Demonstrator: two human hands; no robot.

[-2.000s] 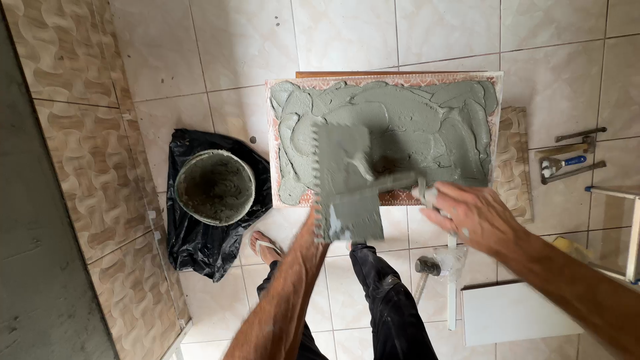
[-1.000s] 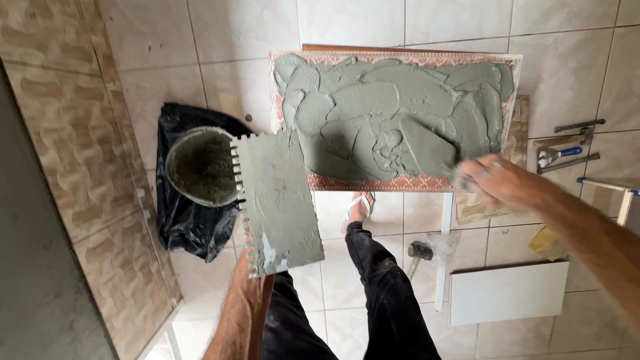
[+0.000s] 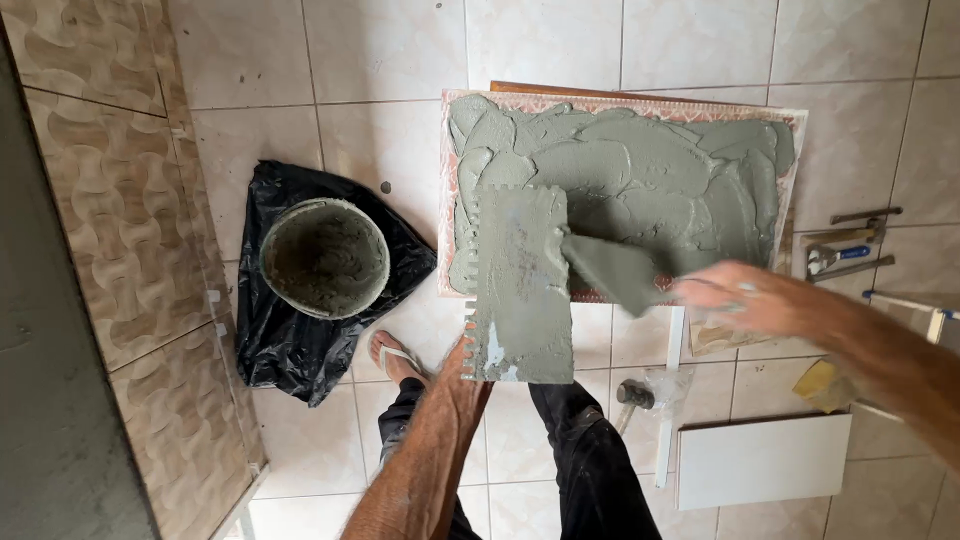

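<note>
My left hand is hidden beneath a notched trowel [image 3: 525,300], whose flat, mortar-smeared face is turned up; only the wrist and forearm show below it. My right hand [image 3: 724,292], blurred, grips a pointed trowel [image 3: 619,270] coated with grey mortar. Its blade lies close beside the right edge of the notched trowel; whether they touch is unclear. Beneath both tools is a rectangular tile [image 3: 796,150] with a reddish patterned rim, thickly covered in wavy grey mortar [image 3: 652,165].
A bucket [image 3: 326,259] with mortar inside stands on a black plastic bag [image 3: 262,352] at left. A mallet [image 3: 635,394], a white tile [image 3: 765,461] and a yellow sponge-like piece [image 3: 823,384] lie lower right. Hand tools [image 3: 851,251] lie farther right. Patterned wall tiles [image 3: 112,225] border the left.
The notched trowel has moved from beside the bucket to over the tile's left part. The pointed trowel has come off the mortar bed toward the notched trowel's edge. One foot shows beside the bag.
</note>
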